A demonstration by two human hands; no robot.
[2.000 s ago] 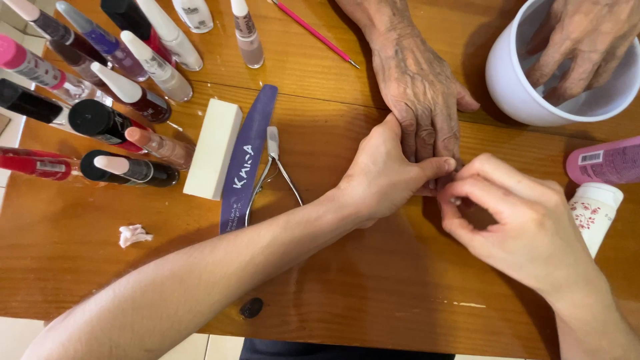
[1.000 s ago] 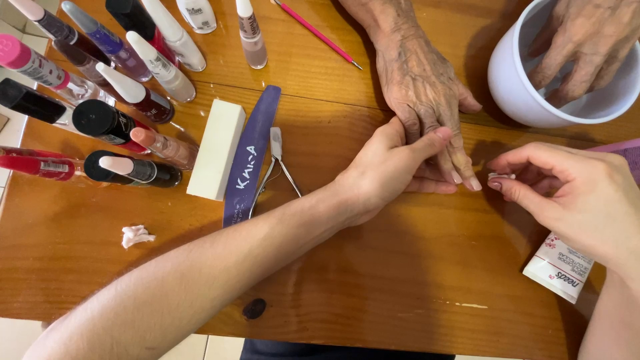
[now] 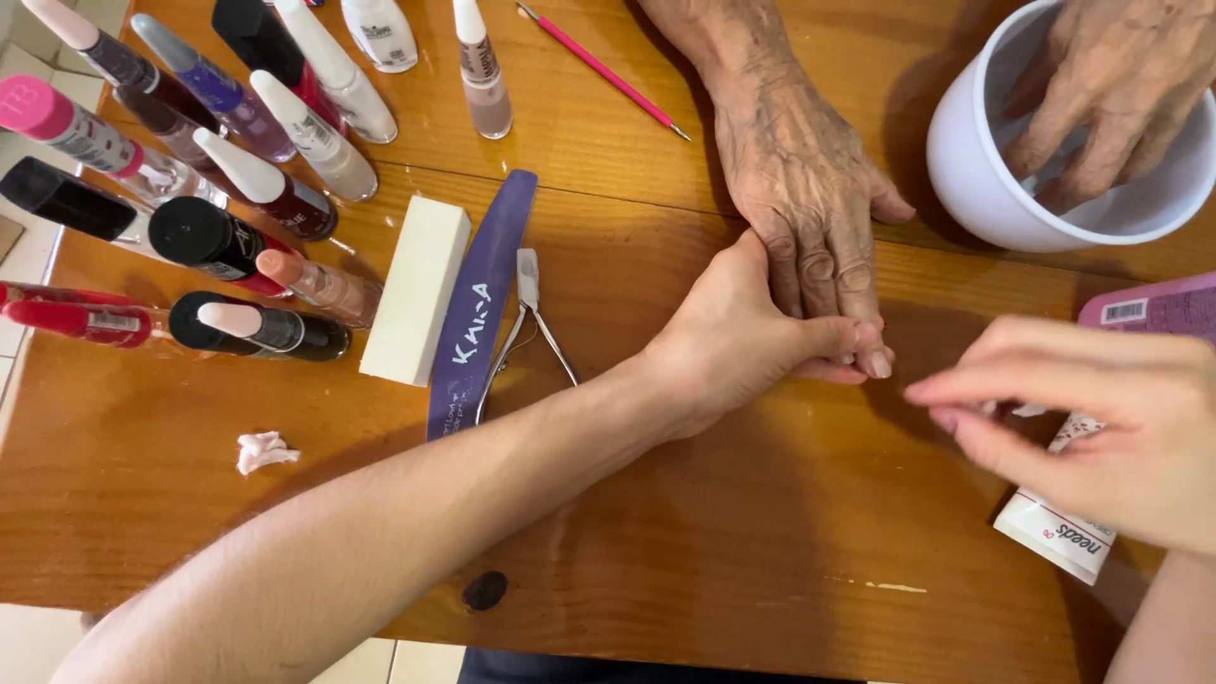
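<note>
My left hand (image 3: 750, 332) holds the fingers of another person's hand (image 3: 803, 190), which lies palm down on the wooden table. My thumb rests on a finger near its tip. To the right, my right hand (image 3: 1083, 408) is blurred, its thumb and index finger close together just off those fingertips; a small white bit shows at its fingers, too unclear to name. Below and partly behind it lies a white cream tube (image 3: 1054, 537). The person's other hand (image 3: 1111, 104) dips into a white bowl (image 3: 974, 161). Beside my left forearm are a purple nail file (image 3: 484, 294) and metal cuticle nippers (image 3: 528, 285).
Several nail polish bottles (image 3: 328, 152) stand at the upper left. A white buffer block (image 3: 415, 290) lies beside the file, and a wad of cotton (image 3: 264, 451) below. A pink-handled cuticle tool (image 3: 608, 74) is at the top. A pink bottle (image 3: 1149, 299) lies at the right.
My right hand was at the person's fingertips two seconds ago and has moved away to the right. My left hand keeps hold of the person's fingers.
</note>
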